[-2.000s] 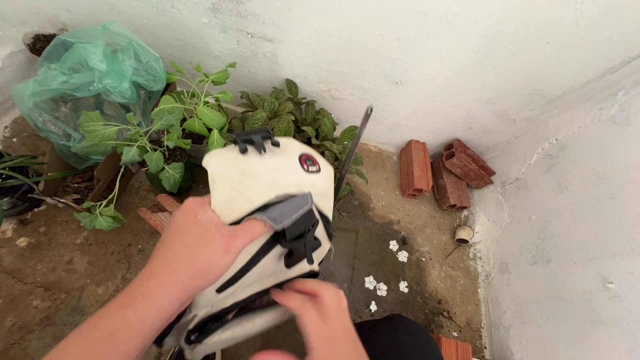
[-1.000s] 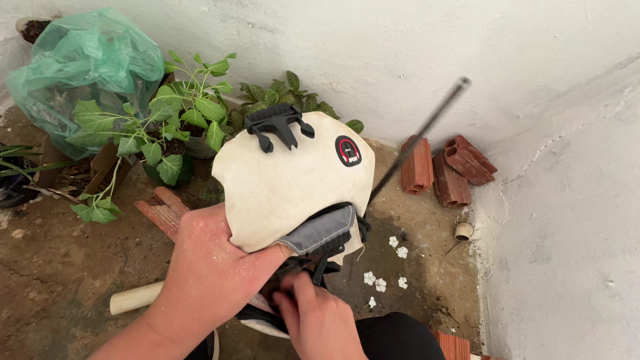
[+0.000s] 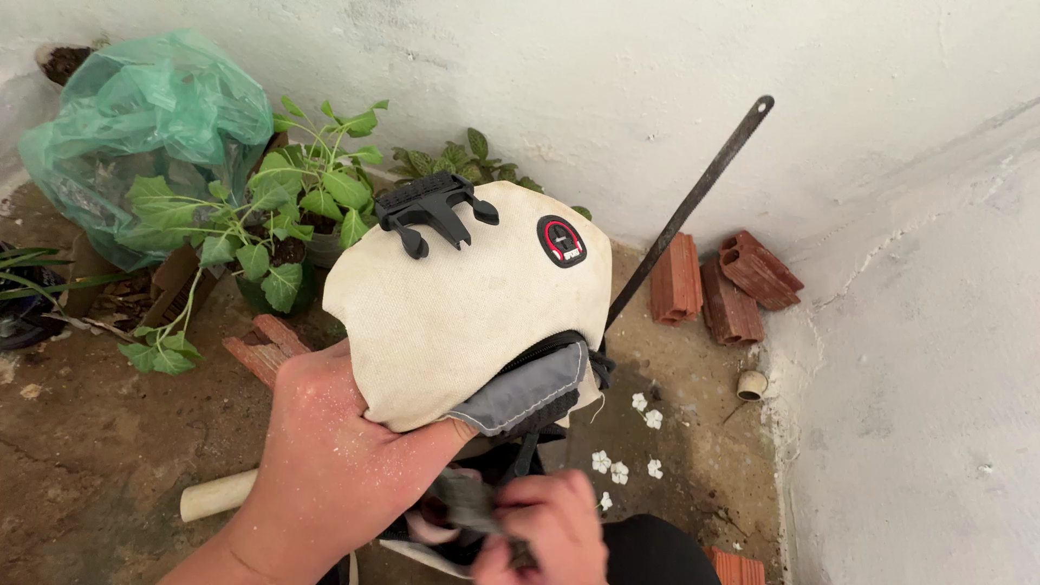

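A cream canvas bag with a black plastic side-release buckle half on its flap is held up by my left hand, thumb under the grey-trimmed zip edge. White specks dot that hand. My right hand is at the bag's dark opening, its fingers closed around a blurred dark grey object that I cannot identify. A hacksaw blade sticks up from behind the bag's right side. A pale pipe shows left of my left wrist.
Hollow red bricks lie by the wall corner, near a short pipe piece. White flowers are scattered on the floor. Potted plants and a green plastic bag stand at the left; a broken brick lies beside them.
The flap has been lifted and tilted, so the opening beneath shows. My right hand, inside the opening a second ago, now has a dark object in its fingers. More of the pale pipe was uncovered.
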